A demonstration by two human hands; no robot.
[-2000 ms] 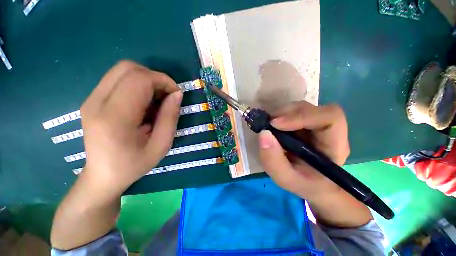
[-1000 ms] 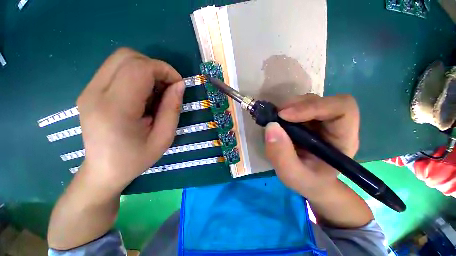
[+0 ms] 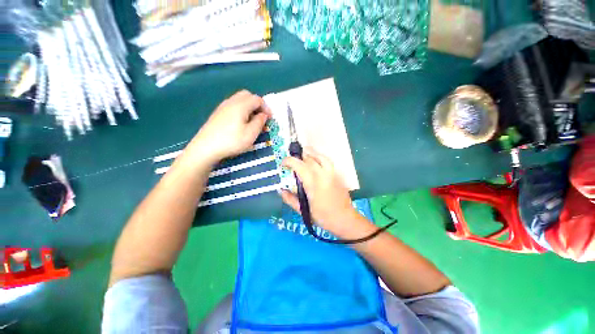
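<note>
My left hand [image 3: 233,130] has its fingertips pinched together at the top end of the row of small green boards [image 3: 276,145]. A hair-thin solder wire [image 3: 117,167] runs from the left to this hand; its end in the fingers is hidden. My right hand [image 3: 321,189] holds the black soldering iron [image 3: 297,151], its tip pointing away from me over the pale backing board [image 3: 329,124], off the boards. Several white LED strips [image 3: 244,177] lie parallel, their right ends at the boards. The top ones are partly under my left hand and forearm.
Finished-looking strips [image 3: 81,72], a strip pile [image 3: 202,39] and a green board heap [image 3: 359,32] lie at the far side. A round crusty tin [image 3: 466,116] and dark boxy item [image 3: 532,91] stand right. A dark item [image 3: 49,186] lies left. A person in red sits right, by a red stool [image 3: 479,218].
The view has widened and shows more of the bench. The iron's tip has left the top board and now points away over the backing board. My left fingertips are now by the row's top end.
</note>
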